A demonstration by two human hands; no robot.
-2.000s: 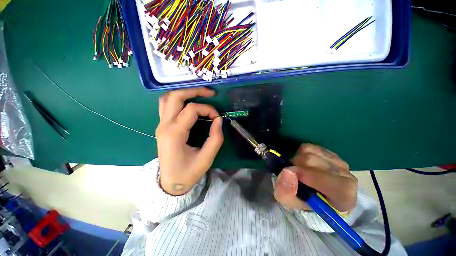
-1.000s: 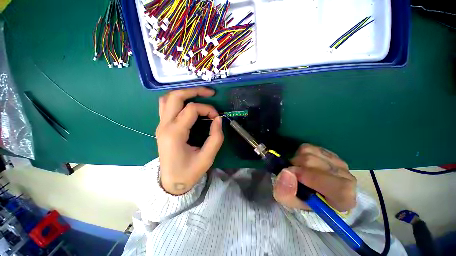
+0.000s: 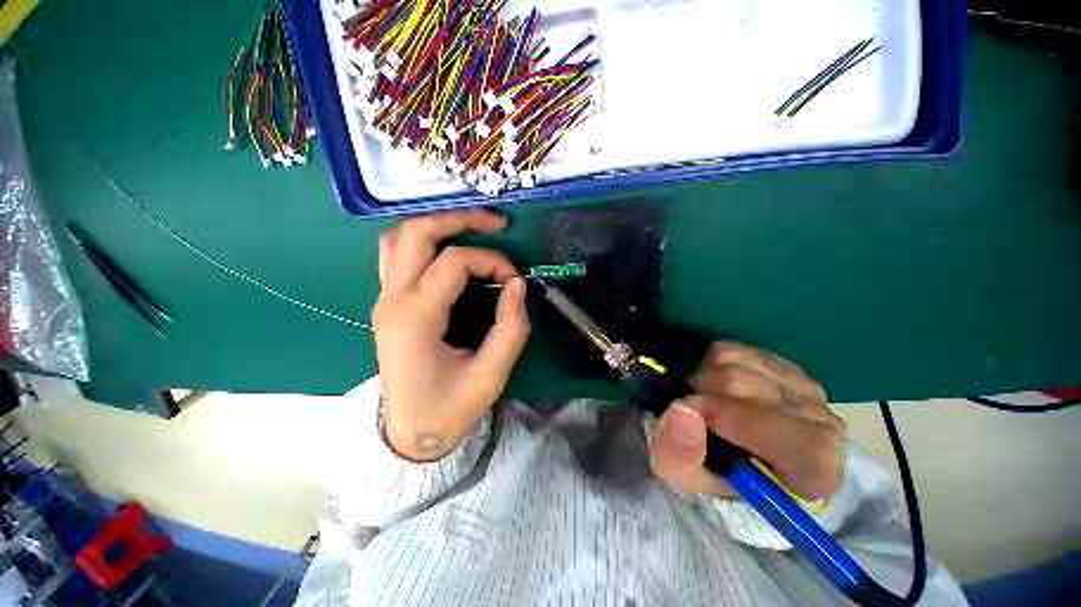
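Observation:
A small green PCB [image 3: 562,270] lies on the black work pad [image 3: 628,255]. My left hand [image 3: 445,320] pinches the thin solder wire [image 3: 255,275] between thumb and index finger at the board's left end. The wire curves away over the bench to the left. My right hand [image 3: 759,417] grips the soldering iron [image 3: 782,504] by its handle. The iron's metal barrel points up and left, with its tip at the board's left end beside my left fingertips. The exact contact of tip, wire and board is too small to tell.
A blue-rimmed white tray [image 3: 664,170] stands beyond the pad, holding heaped connector leads [image 3: 474,95] and a few loose wires [image 3: 827,81]. Left of it lies a wire bunch [image 3: 268,101]. Tweezers [image 3: 119,280] and a plastic bag [image 3: 36,237] lie far left. The iron's cord [image 3: 903,486] hangs right.
The view has shifted very slightly. Both hands, the iron and the board hold nearly the same places. A dark shape at the lower right, seen one second ago, is gone.

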